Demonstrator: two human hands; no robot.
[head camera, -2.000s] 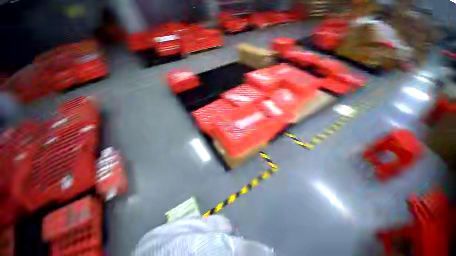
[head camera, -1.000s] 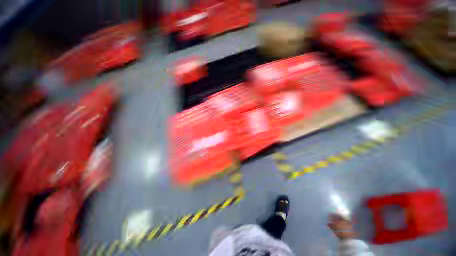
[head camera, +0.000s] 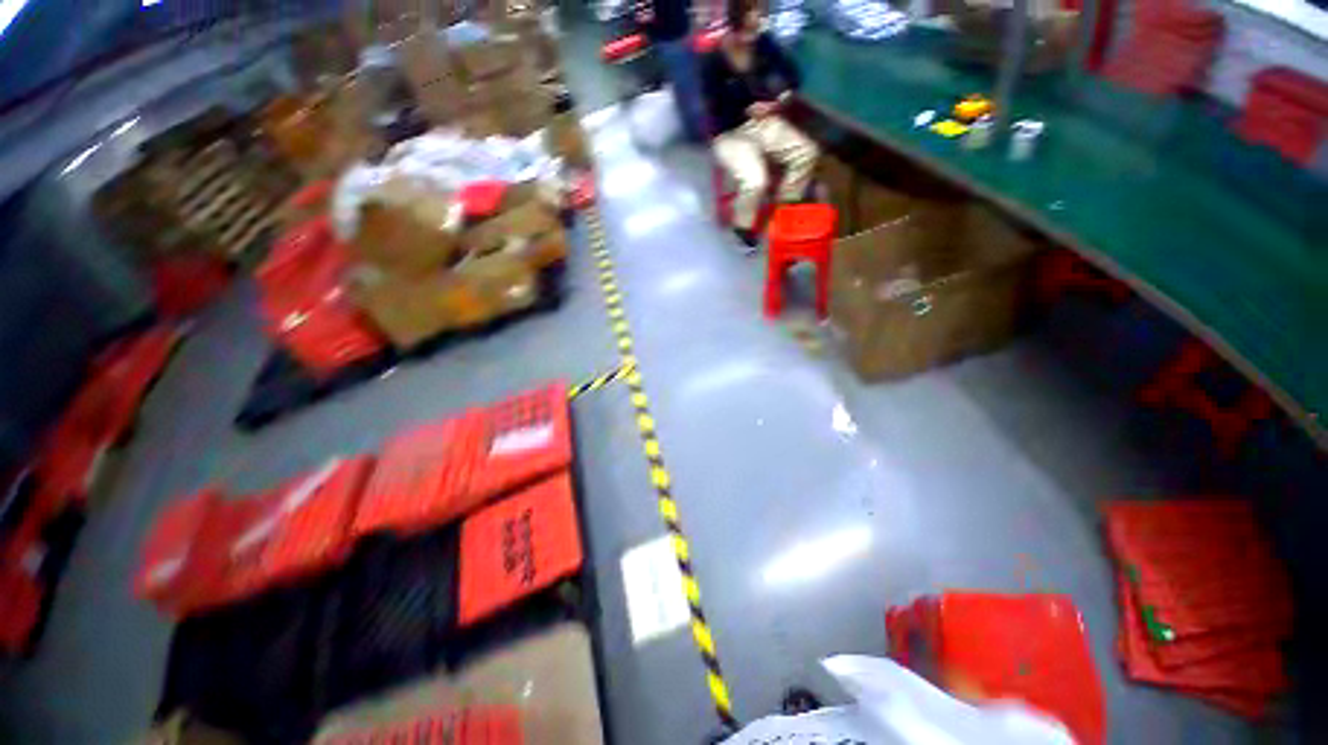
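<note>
Neither of my hands can be made out. A white sleeve or smock part (head camera: 910, 706) shows blurred at the bottom edge, beside a red plastic stool or tray stack (head camera: 1027, 655). Nearest on the left, red trays (head camera: 466, 459) stand in rows on a black pallet (head camera: 386, 626), with one separate red tray (head camera: 520, 549) bearing dark print. A stack of red trays (head camera: 1202, 597) lies on the floor at the right.
Yellow-black tape (head camera: 655, 466) runs up the grey floor. A large carton (head camera: 932, 277) stands under the green bench (head camera: 1165, 240), with a red stool (head camera: 800, 248) beside it. A seated person (head camera: 757, 117) is beyond. Cartons (head camera: 423, 248) are piled at the left.
The view has swung right to the aisle and green bench. The tray pallets have shifted left. The hand seen at the lower right a second ago is no longer visible.
</note>
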